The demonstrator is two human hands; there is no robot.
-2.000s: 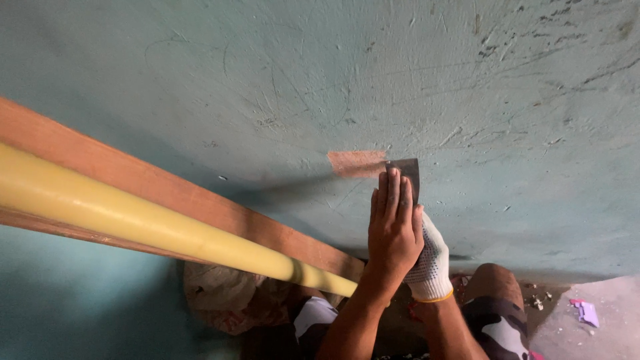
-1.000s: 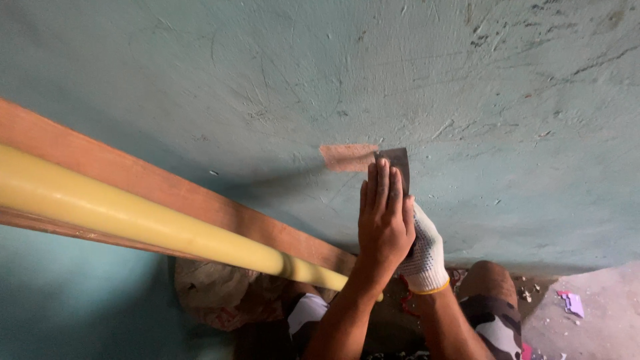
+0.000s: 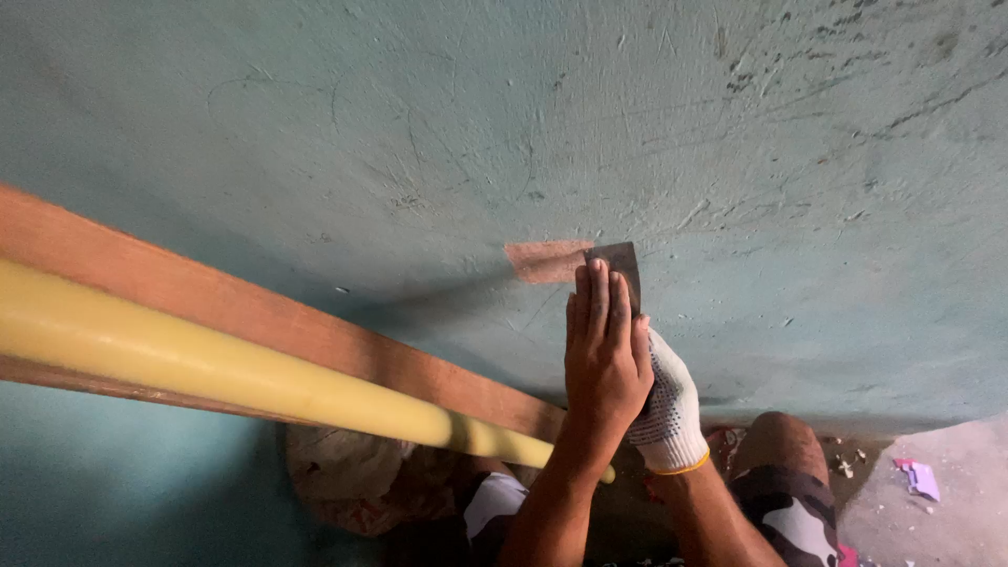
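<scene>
A wide, dark scraper blade (image 3: pixel 620 256) lies against the painted blue-green wall (image 3: pixel 441 157), at the right end of a bare reddish patch (image 3: pixel 549 261). My left hand (image 3: pixel 606 346) is ungloved, its fingers stretched flat over the blade and pressing on it. Behind and to the right of it, my right hand (image 3: pixel 671 402) wears a white knitted glove with dark dots and is closed around the scraper's handle, which is mostly hidden.
A yellow pipe (image 3: pixel 236 370) and a reddish-brown wooden board (image 3: pixel 276 307) slant across the left side. Below them stands a crumpled sack (image 3: pixel 346 472). My knee (image 3: pixel 780 449) is near the wall's foot. Paint chips and a purple scrap (image 3: pixel 920 480) lie on the floor at right.
</scene>
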